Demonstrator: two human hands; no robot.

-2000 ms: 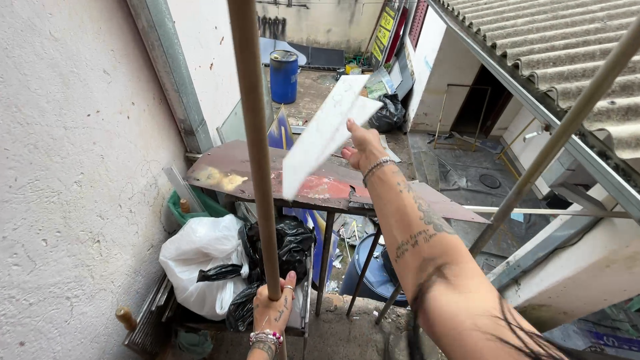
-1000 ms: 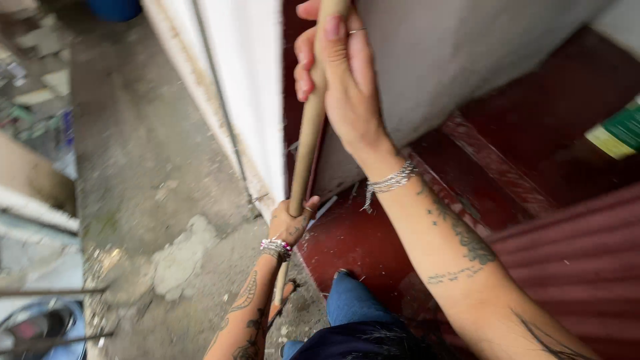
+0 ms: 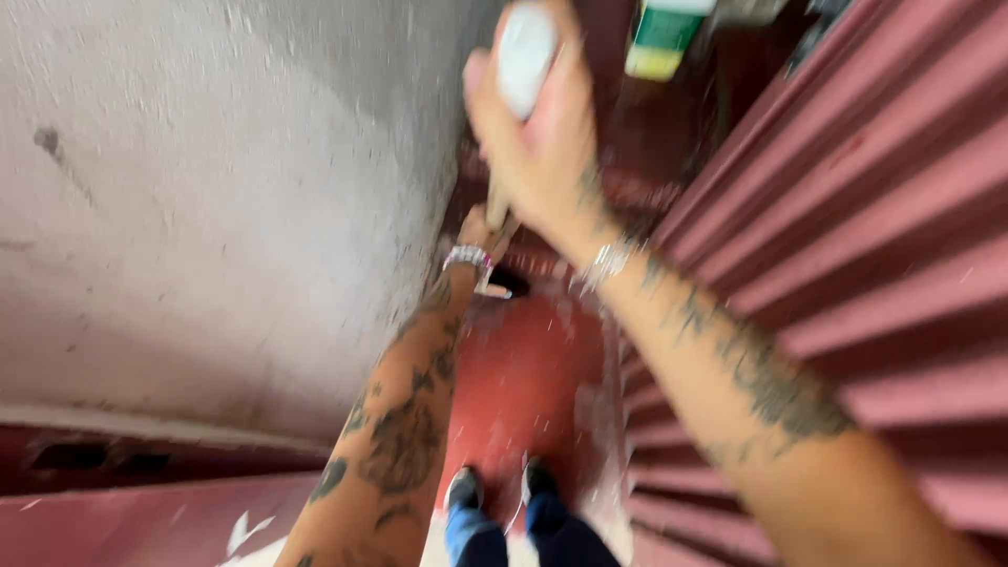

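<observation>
A long wooden pole [image 3: 498,203] with a rounded white end cap [image 3: 526,59] points up toward the camera. My right hand [image 3: 543,118] grips it near the cap, at the upper middle. Lower on the same pole, my left hand [image 3: 480,230] is closed around it, partly hidden by my right hand and wrist. The pole's far end is hidden from sight. Motion blurs both hands.
A rough grey wall [image 3: 236,181] rises at the left. Pink corrugated sheet metal [image 3: 850,260] stands close at the right. Between them lies a red floor [image 3: 528,378] with dark red steps beyond. A green and yellow container [image 3: 665,39] stands at the top.
Two seconds ago my right hand held a flat white piece over a yard; one second ago it was on the pole, without that piece. The view has swung to the red steps.
</observation>
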